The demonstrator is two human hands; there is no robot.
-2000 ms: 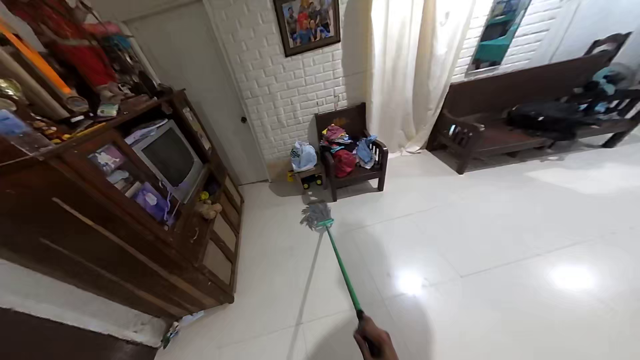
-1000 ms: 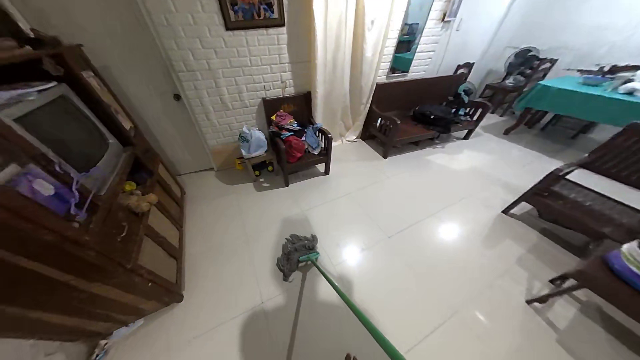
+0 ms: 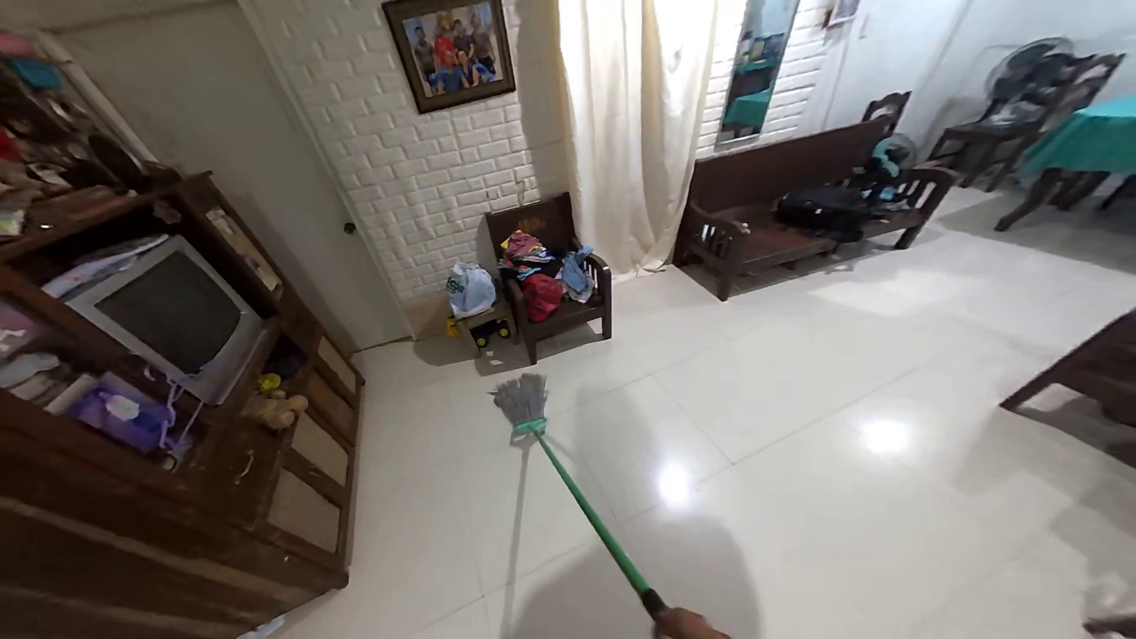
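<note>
One hand shows at the bottom edge, my right hand [image 3: 688, 624] by the look of it, closed around the black grip of a mop with a green handle [image 3: 593, 517]. The handle runs up and to the left to a green clamp. From the clamp, grey mop strands [image 3: 522, 399] spread over the pale tiled floor, a little in front of a wooden armchair [image 3: 568, 321]. Most of the hand is cut off by the frame. My left hand is out of view.
A wooden cabinet [image 3: 306, 564] holding a television [image 3: 173, 311] stands left. Clothes [image 3: 543, 295] lie on the armchair, beside a small stand with a plastic bag [image 3: 470, 289]. A wooden bench [image 3: 754, 253] with a black bag [image 3: 821, 211] is farther right, beyond a curtain [image 3: 630, 133].
Since a second ago the mop head has moved away from me, closer to the armchair, and its strands now fan out forward. The view has shifted too.
</note>
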